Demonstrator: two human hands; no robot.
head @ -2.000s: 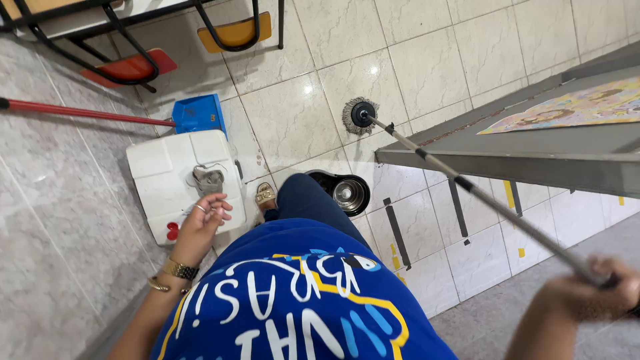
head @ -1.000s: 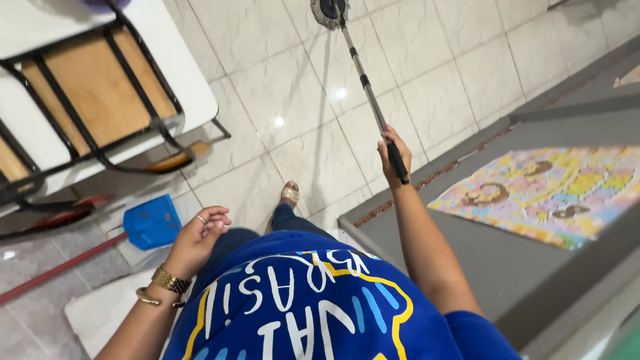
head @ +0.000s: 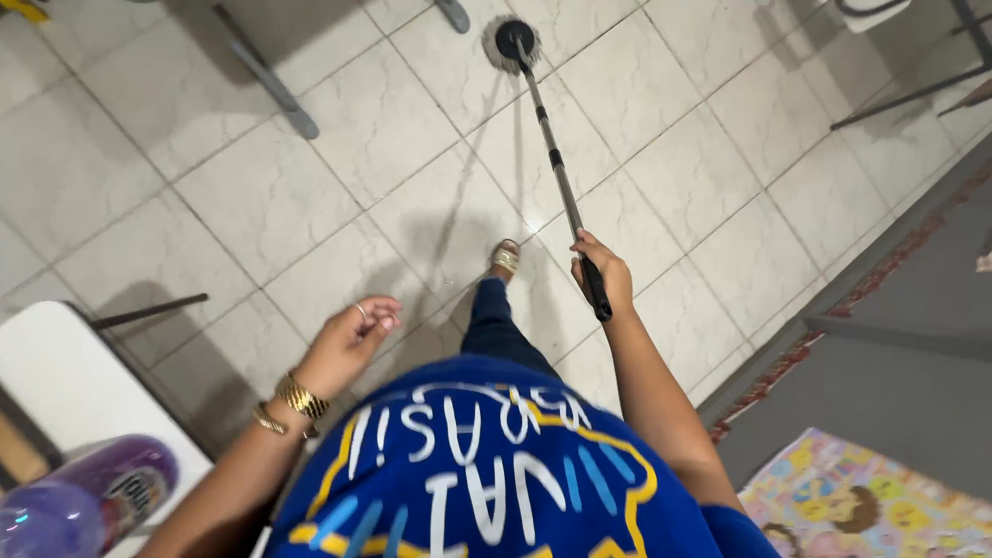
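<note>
My right hand (head: 604, 271) is closed around the black grip at the near end of a mop's metal handle (head: 561, 177). The handle slants away over pale floor tiles to a round black mop head with a grey string fringe (head: 514, 45), which rests on the floor at the top middle. My left hand (head: 360, 333) hangs left of my body with fingers loosely curled; it holds nothing. A ring, a gold watch and a bracelet are on that arm. My sandalled foot (head: 505, 259) stands on the tiles between the hands.
At lower left, purple plastic bottles (head: 116, 488) lie on a white tabletop (head: 85, 372). Grey furniture legs (head: 267, 74) reach the floor at upper left, and dark metal legs (head: 907, 94) at upper right. A grey panel (head: 868, 380) bearing a colourful printed sheet (head: 860, 496) borders the right side.
The view has moved a lot along the floor; the blue dustpan and red handle have left it. The mop is still in my right hand. My left hand stays empty.
</note>
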